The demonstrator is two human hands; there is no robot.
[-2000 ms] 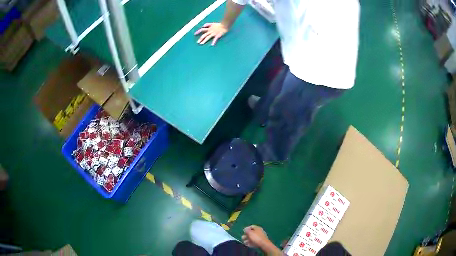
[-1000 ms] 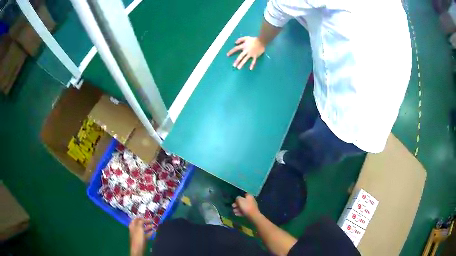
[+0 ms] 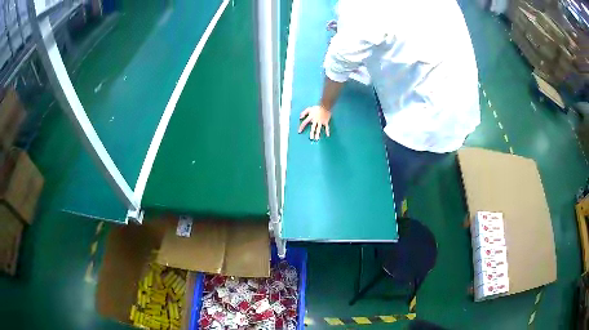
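Neither of my hands is in the picture. A blue tote (image 3: 302, 283) lies nearest in front of me at the bottom edge. It holds a heap of small red-and-white packets (image 3: 248, 303). Beside it on the left is an open brown carton (image 3: 119, 277) with yellow pieces (image 3: 158, 300) inside. The green bench (image 3: 339, 187) ends just above the tote. A round black stool (image 3: 410, 251) stands at the bench's right corner, partly in shadow.
A person in a white shirt (image 3: 420, 84) leans over the bench with one hand on its top. White posts (image 3: 268, 116) rise by the conveyor (image 3: 213, 129). A row of white product boxes (image 3: 492, 254) lies on a cardboard sheet (image 3: 523, 206) at right. Brown cartons (image 3: 22, 187) stand far left.
My view has turned left and shifted. Both of my hands, seen low in the picture a second ago, have left it. The other person's hand still rests on the bench.
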